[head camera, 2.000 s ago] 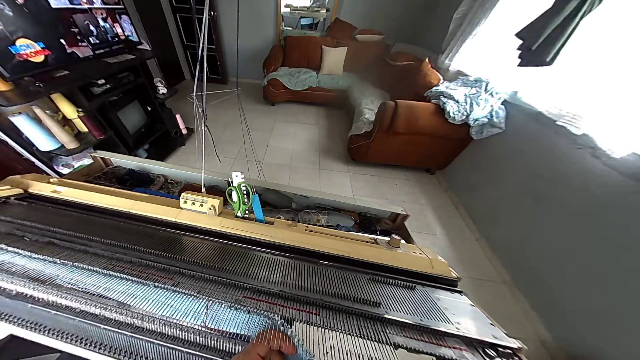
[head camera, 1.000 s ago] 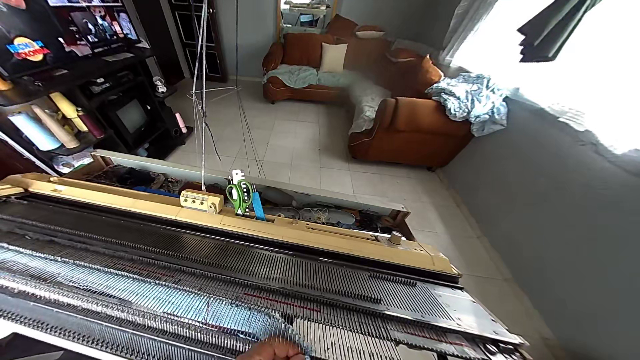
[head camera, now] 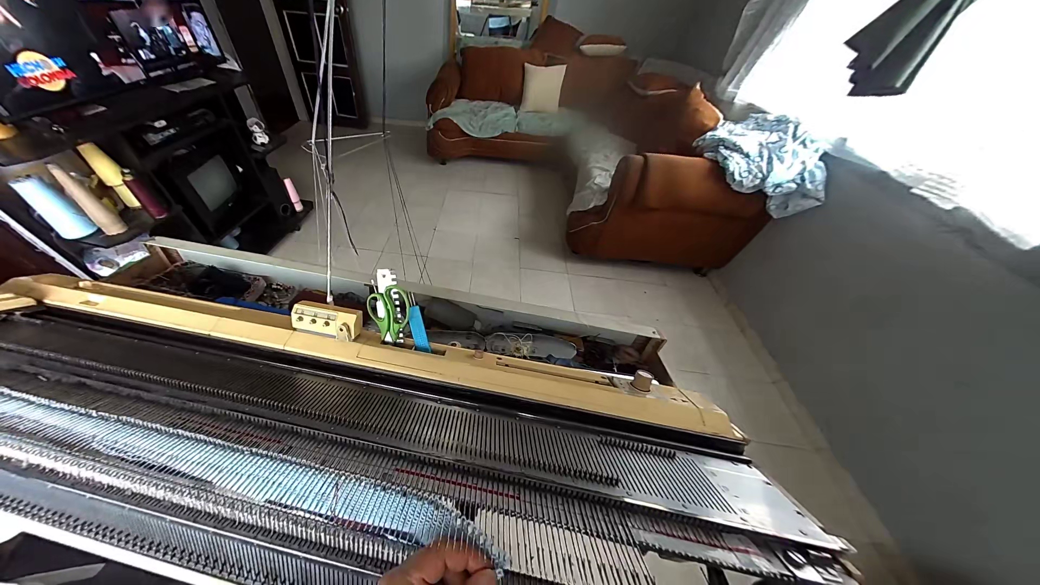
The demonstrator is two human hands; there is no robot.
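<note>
My one visible hand [head camera: 445, 565] is at the bottom edge, its fingers closed on the edge of light blue knitted fabric [head camera: 357, 500]; which hand it is seems to be the right, with the wrist cut off. The fabric lies along the needle beds of a knitting machine [head camera: 520, 439], and its end curves down to the fingers. Bare needles [head camera: 561, 540] lie to the right of the hand. My left hand does not show.
Behind the beds runs the machine's cream rail [head camera: 244, 329], with a yarn tension unit [head camera: 325, 319], green-handled scissors [head camera: 390, 313] and a blue tool [head camera: 418, 327]. Yarn strands [head camera: 329, 179] rise from it. Beyond are a long box [head camera: 601, 325], a sofa [head camera: 666, 211] and a wall [head camera: 918, 341].
The hand was a little further left two seconds ago, with its fingers over the fabric's end. It has shifted slightly right and down, still at the fabric.
</note>
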